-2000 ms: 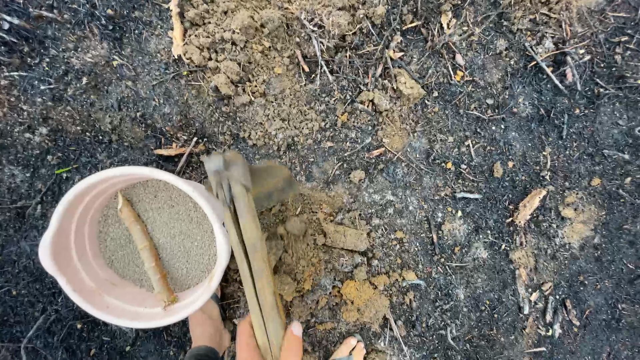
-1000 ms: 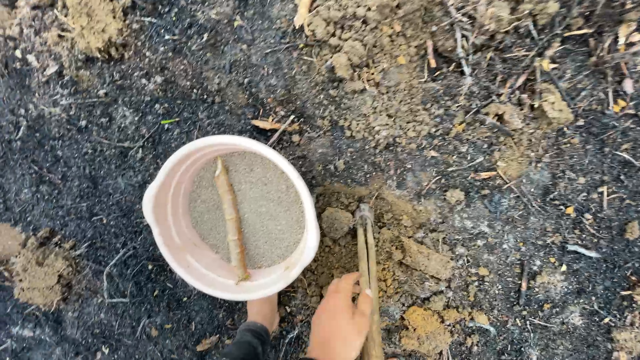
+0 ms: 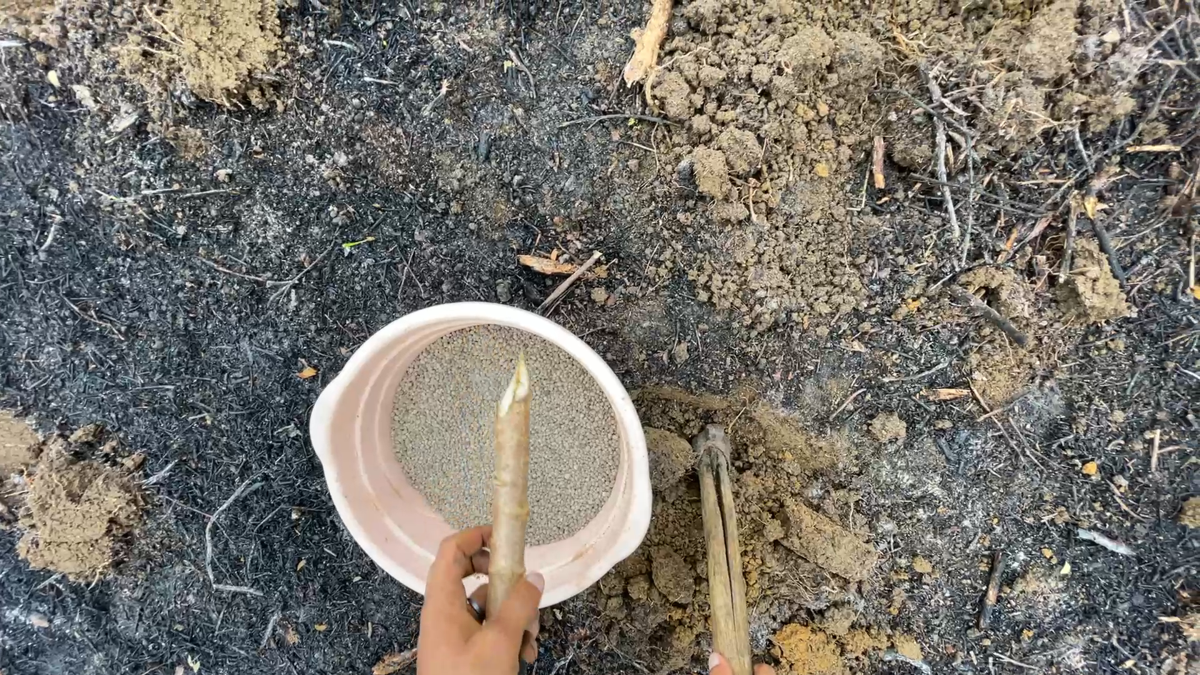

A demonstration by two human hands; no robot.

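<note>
My left hand (image 3: 478, 605) grips the lower part of a cut woody stem (image 3: 511, 478), whose pale slanted tip points up. The stem is over a pale pink plastic bucket (image 3: 361, 469) that holds small grey-brown granules (image 3: 450, 412). At the bottom edge, only fingertips of my right hand (image 3: 736, 667) show, around the split wooden handle (image 3: 724, 562) of a hoe. Its head end (image 3: 712, 441) rests in loose brown soil right of the bucket; the blade is hidden.
Blackened, burnt ground (image 3: 234, 309) surrounds the bucket. Crumbly soil (image 3: 778, 187) is heaped at the upper right, with twigs and roots beside it. A wood chip (image 3: 649, 47) lies at the top, and soil clods (image 3: 84, 506) are at the left edge.
The stem lay on the granules in the bucket in both earlier frames; now my left hand holds it up. The hoe head, raised two seconds ago, is down in the soil.
</note>
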